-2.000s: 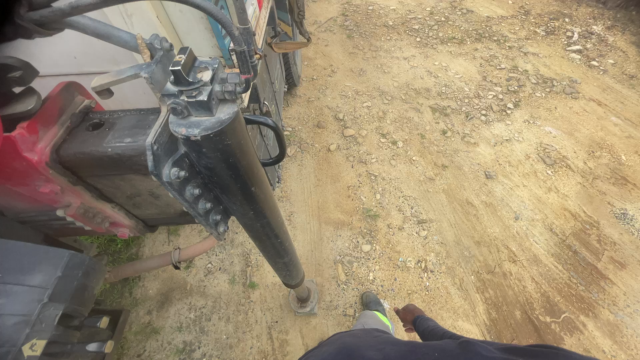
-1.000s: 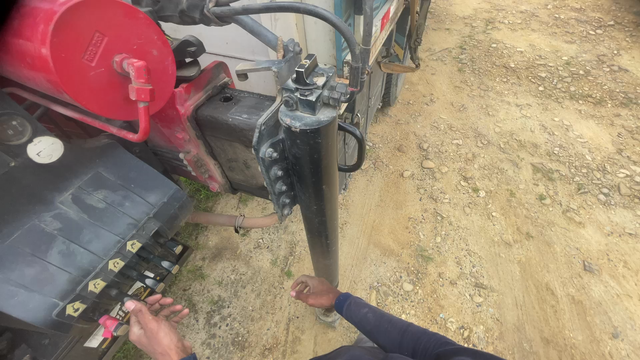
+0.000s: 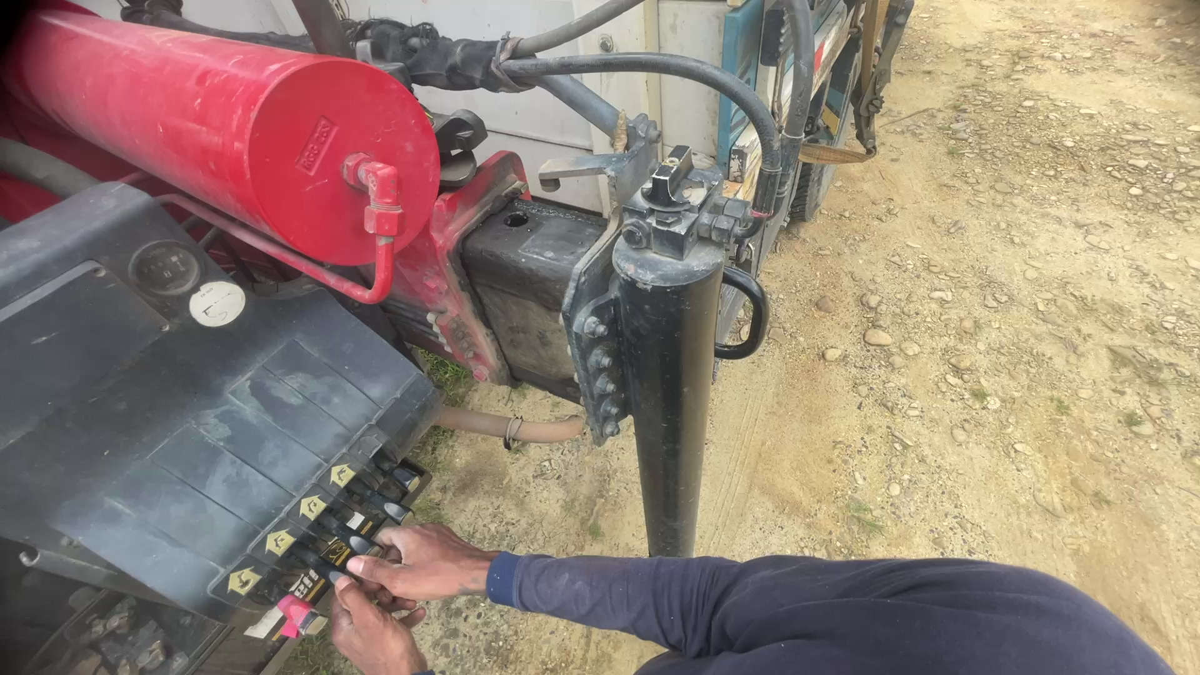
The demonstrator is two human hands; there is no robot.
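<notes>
My right hand (image 3: 424, 562) reaches in from the right, its fingers curled around the end of a control lever (image 3: 360, 543) at the lower edge of a black control cover. Just below it, my left hand (image 3: 375, 630) has its fingertips on the knob of the neighbouring lever (image 3: 335, 576); the curled fingers partly hide both grips. Yellow arrow decals (image 3: 279, 542) mark the row of levers. A pink tag (image 3: 296, 614) hangs at the near end of the row. The black control cover (image 3: 244, 412) carries a round gauge (image 3: 164, 268) and a white round sticker (image 3: 217, 304).
A black outrigger cylinder (image 3: 667, 375) stands upright, bolted to a black steel beam (image 3: 525, 281). Behind the cover lies a red tank (image 3: 281, 141) with a pipe. Hoses (image 3: 656, 64) arch above the cylinder. A vehicle's side and strap are farther back. Stony dirt ground (image 3: 984, 422) spreads right.
Both hands have come together at the levers; a second ago my right hand was beside the cylinder and my left was near the pink tag. The view has swung left.
</notes>
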